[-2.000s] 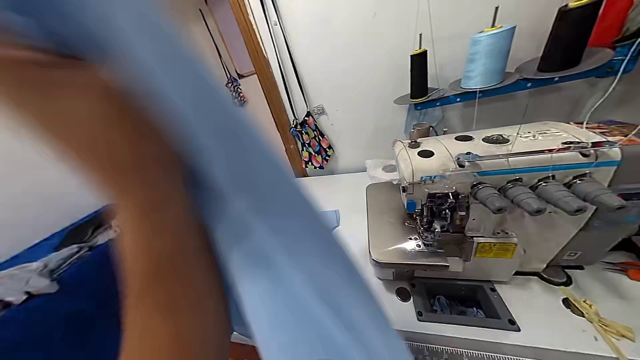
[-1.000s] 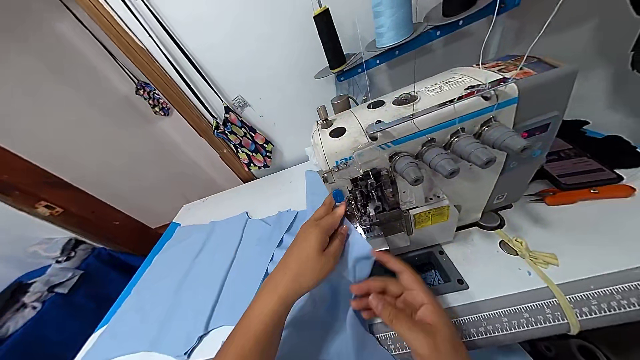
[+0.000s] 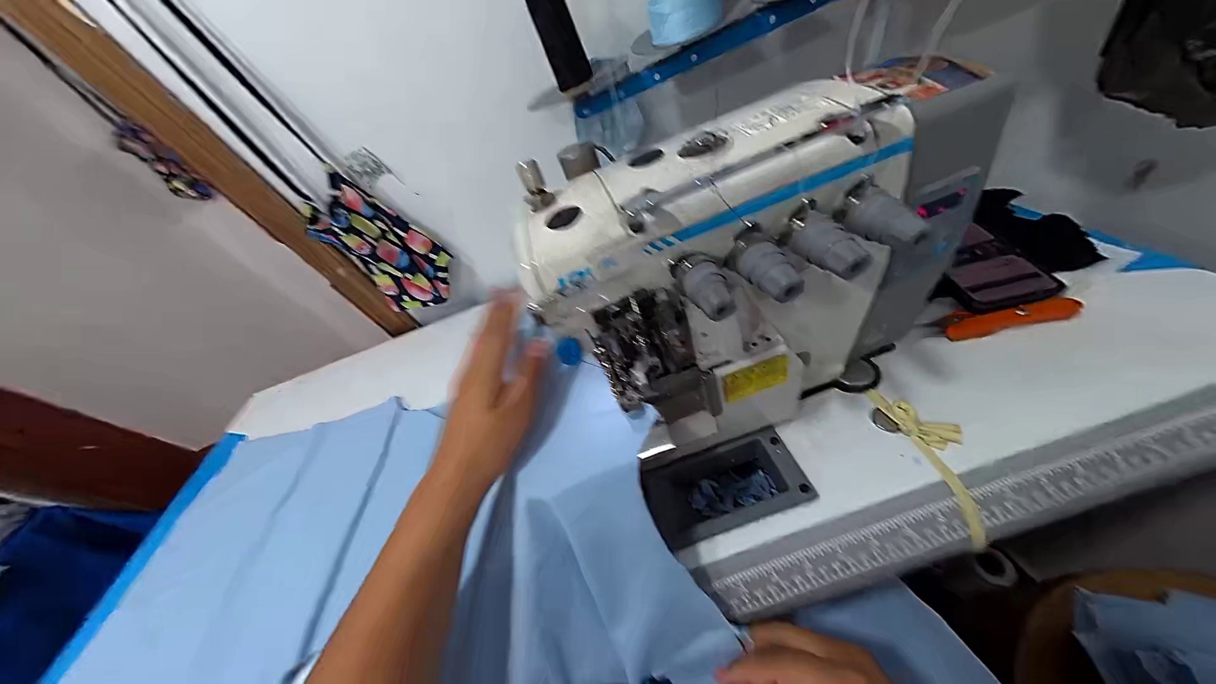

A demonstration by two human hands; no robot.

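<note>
Light blue fabric (image 3: 313,503) lies spread over the left of the table and hangs over its front edge, one part reaching the needle area of a white overlock sewing machine (image 3: 722,209). My left hand (image 3: 489,399), somewhat blurred, is beside the left end of the machine, over the fabric, its fingers extended and apart. At the bottom, my right hand (image 3: 803,655) is at the fabric's edge below the table's front; its fingers are partly cut off by the frame, so its grip is unclear.
Right of the machine lie orange-handled snips (image 3: 1012,318) and a dark phone (image 3: 1007,271). A yellow tie (image 3: 921,432) hangs across the measuring tape (image 3: 931,541) on the table edge. A scrap tray (image 3: 731,489) is set in the tabletop. Thread spools stand on the blue rack (image 3: 703,52).
My left hand has moved off the fabric by the needle area to the machine's left end. My right hand has moved down below the table edge.
</note>
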